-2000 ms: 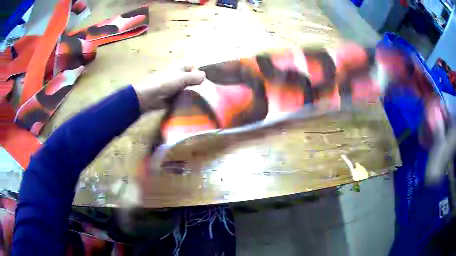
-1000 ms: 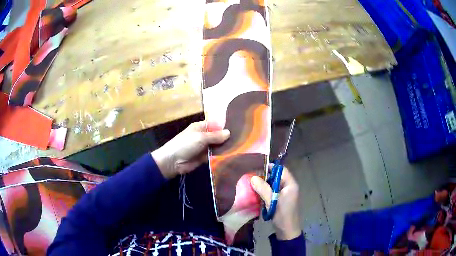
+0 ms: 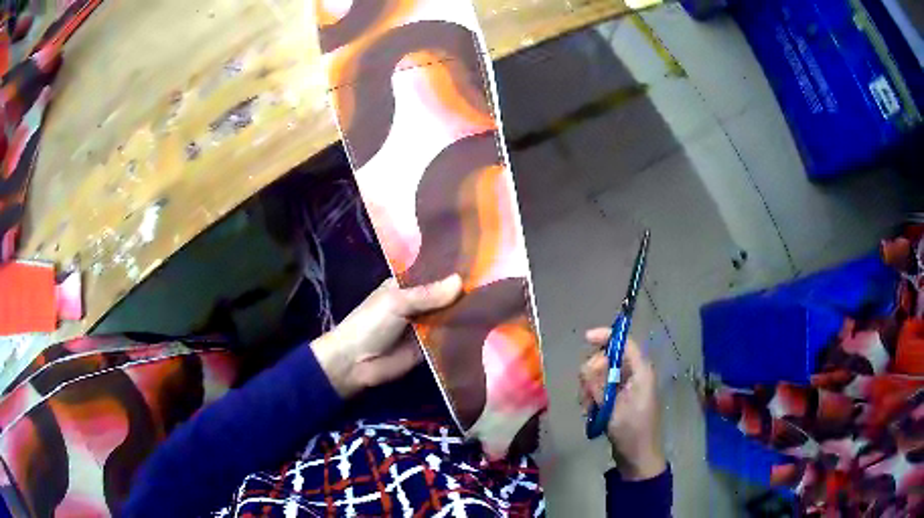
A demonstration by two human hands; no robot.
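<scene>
A long printed fabric panel (image 3: 436, 182) in brown, pink, orange and white runs from the table down to my lap, its tapering end lowest. My left hand (image 3: 383, 329) holds its left edge, thumb on top and fingers behind it. My right hand (image 3: 626, 405) is to the right of the panel, apart from it, and holds blue-handled scissors (image 3: 620, 344). The scissors point up, and their blades look closed.
The worn wooden table (image 3: 203, 111) has an orange piece (image 3: 28, 295) at its left edge. Folded printed panels (image 3: 96, 415) lie at lower left. A blue tote (image 3: 841, 91) stands upper right. A printed heap (image 3: 811, 425) with blue material is lower right. Threads hang under the table.
My right hand has moved right, off the panel, with the scissors. My left hand still holds the panel, which now slants. The view has shifted, showing more floor and printed heap.
</scene>
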